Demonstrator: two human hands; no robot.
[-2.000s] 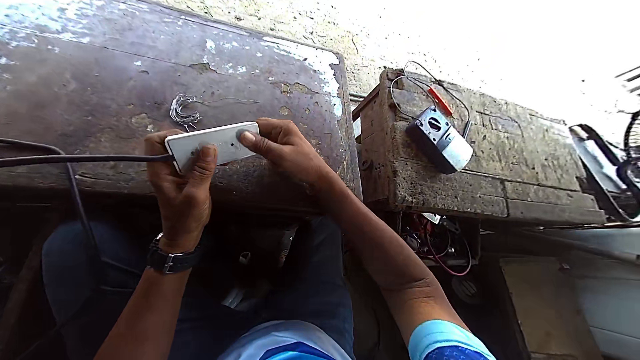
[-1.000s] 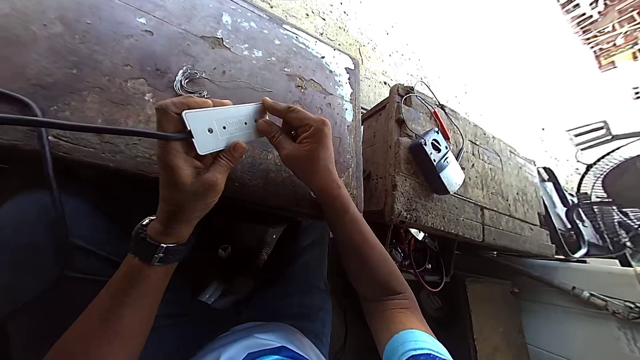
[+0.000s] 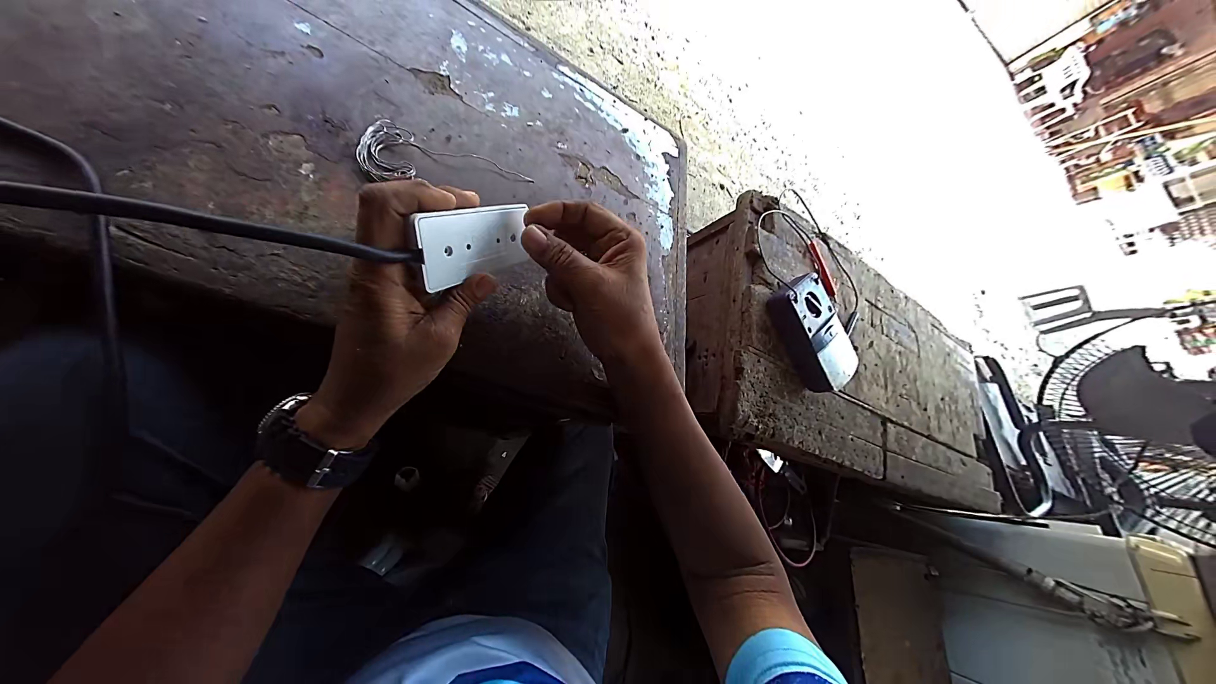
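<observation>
My left hand (image 3: pixel 404 285) grips a white rectangular plastic housing (image 3: pixel 480 249) by its cable end, fingers behind and thumb along the lower edge. Small round holes run along the face turned up to me. A thick black cable (image 3: pixel 237 225) enters its left end. At the right end, my right hand (image 3: pixel 594 275) has thumb and index finger pinched at the housing's corner; whether something small sits between them cannot be seen. Just beyond my left fingers, a coil of thin silvery wire (image 3: pixel 383 150) lies on the worn wooden table (image 3: pixel 218 95), one loose strand reaching right.
On a rough wooden bench (image 3: pixel 912 351) to the right lies an analog multimeter (image 3: pixel 814 332) with a red test probe (image 3: pixel 822 268) and leads. Wires hang beneath that bench. A fan's wire guard (image 3: pixel 1092 399) stands at the far right. The table's near edge runs below my hands.
My right thumb lay on the housing's face two seconds ago; now thumb and fingertips are at its right end. The holed face has turned more toward me. The view has shifted somewhat.
</observation>
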